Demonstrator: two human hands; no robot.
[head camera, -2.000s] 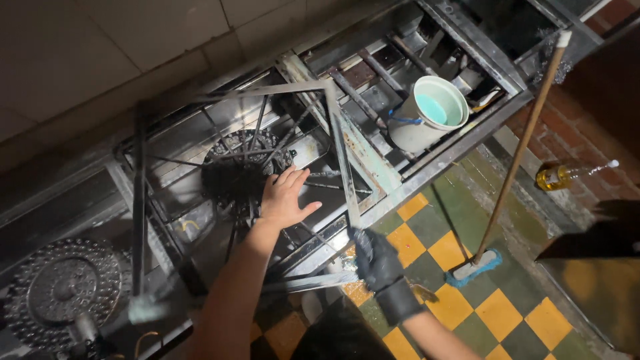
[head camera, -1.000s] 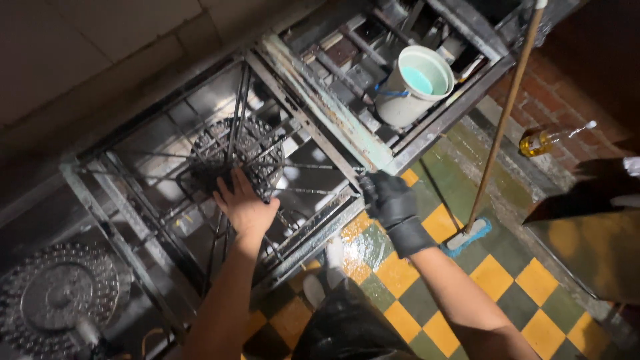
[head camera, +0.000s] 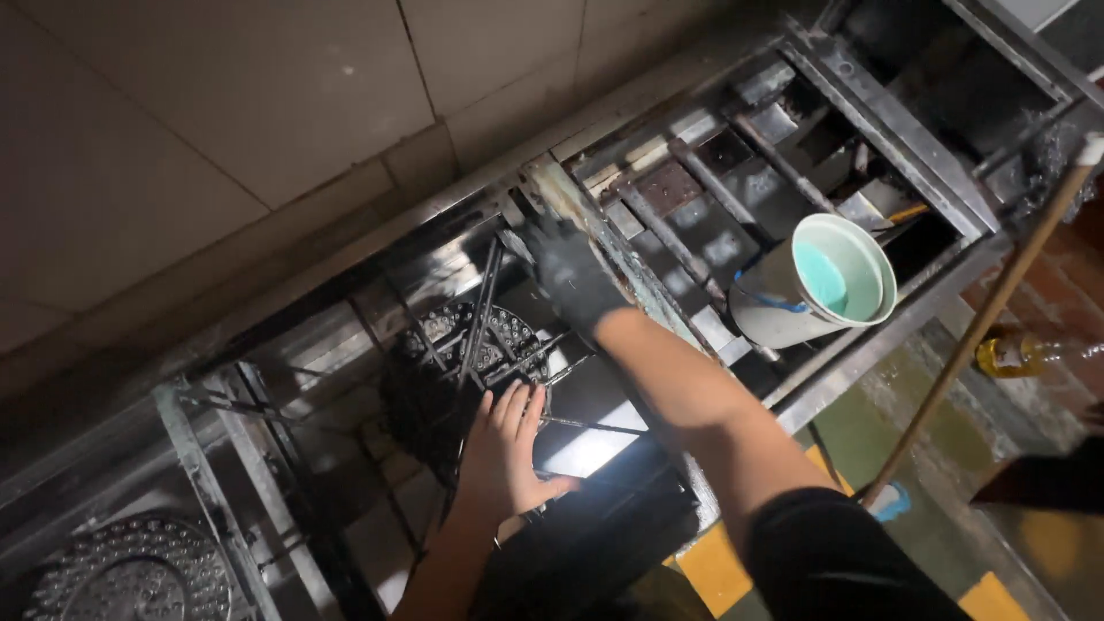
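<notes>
My bare left hand lies with its fingers apart at the bars of a dark metal stove grate, just below a round gas burner. My right hand, in a black glove, reaches to the back right corner of the grate's frame, beside a worn, stained metal strip of the stove. Its fingertips are dark and blurred, so whether they close on the frame cannot be told. A second round burner sits at the lower left.
A white bucket with turquoise liquid stands tilted on the right stove section, near metal bars. A wooden-handled brush leans against the right edge. A bottle of yellow liquid is on the right. A tiled wall runs behind.
My gloved right hand has moved from the grate frame's front corner to its back right corner. My left hand stays near the burner. The frame, raised and tilted at first, now sits lower over the stove.
</notes>
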